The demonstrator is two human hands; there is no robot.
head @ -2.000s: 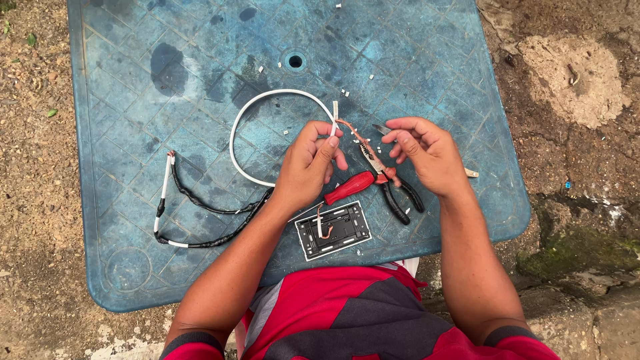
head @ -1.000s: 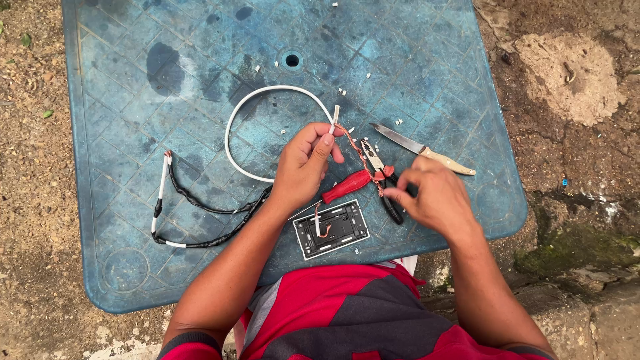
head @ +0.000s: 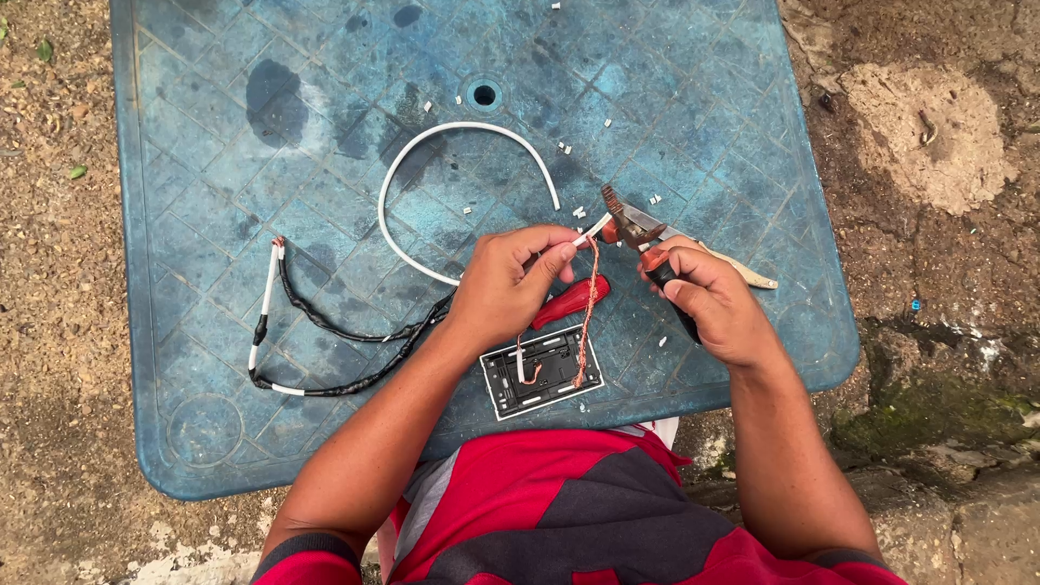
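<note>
My left hand (head: 520,280) pinches a short white insulated wire (head: 593,231), with a twisted bare copper strand (head: 588,317) hanging beside its fingers over a black switch plate with a white rim (head: 542,372). In my right hand (head: 715,301) are the pliers (head: 642,236) with black and red handles, their jaws parted close to the tip of the white wire. Behind the pliers lies a knife (head: 743,270) with a pale handle. A red screwdriver handle (head: 573,302) rests just right of my left fingers.
A white cable (head: 390,162) curves across the blue plastic table (head: 203,325). Wires wrapped in black tape (head: 366,388) lie at left, partly under my left forearm. Small white insulation scraps (head: 565,148) are scattered near the table's hole (head: 484,95).
My right hand let go of the knife, which now lies on the table, and took the pliers up from the table, bringing their jaws to the wire. My left hand still holds the wire.
</note>
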